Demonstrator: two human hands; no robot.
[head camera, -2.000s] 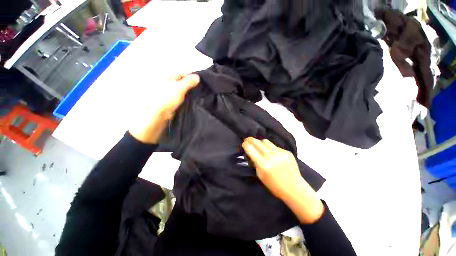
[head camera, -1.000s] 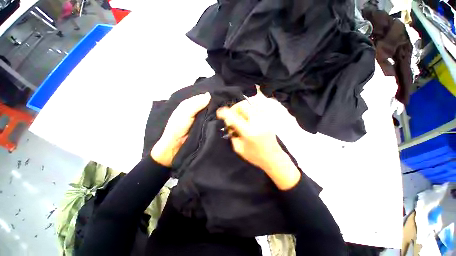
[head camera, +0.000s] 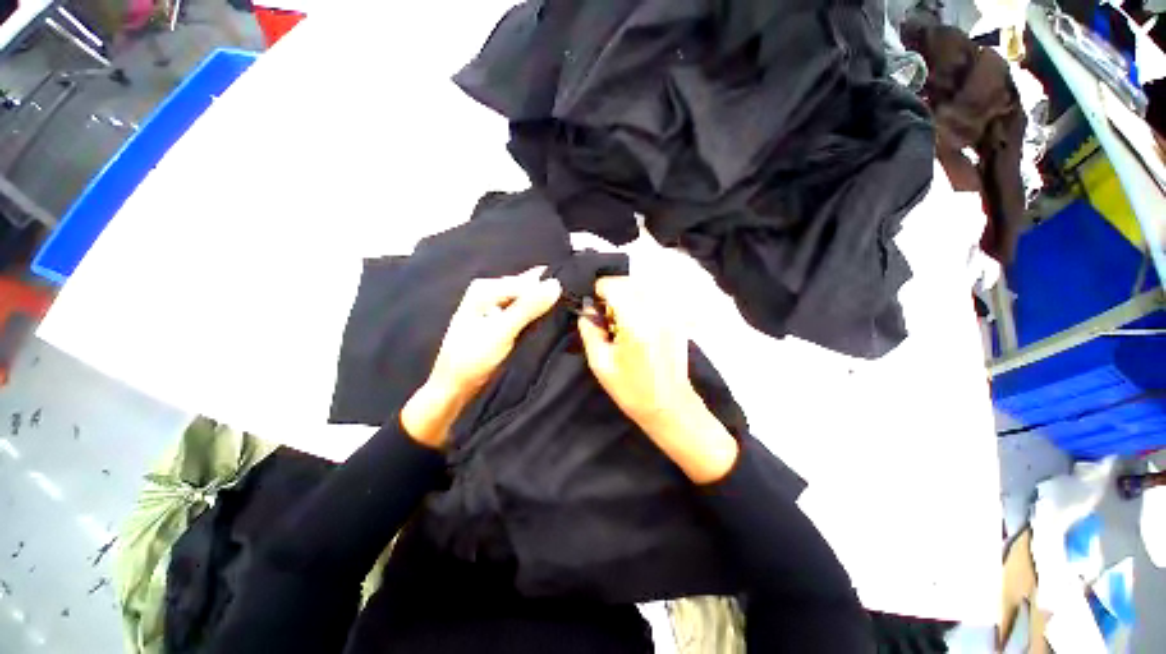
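Note:
A black garment (head camera: 601, 473) lies spread and bunched at the near table edge, under both hands. My left hand (head camera: 492, 335) pinches its cloth between thumb and fingers near the far end of the piece. My right hand (head camera: 639, 348) is close beside it, with small dark thread snips (head camera: 592, 311) between thumb and fingers, their tips at the cloth by the left fingertips. The snips are mostly hidden by the fingers. No loose thread can be made out.
A large black garment pile (head camera: 729, 141) lies beyond the hands on the white table (head camera: 895, 511). A brown garment (head camera: 978, 121) is at the right. Blue bins (head camera: 1080, 326) stand right, a blue tray (head camera: 147, 160) left. Pale green cloth (head camera: 160, 511) hangs lower left.
My right hand has moved from the middle of the garment up to my left fingertips. My left hand has come down and inward. A cloth panel now spreads leftward on the table.

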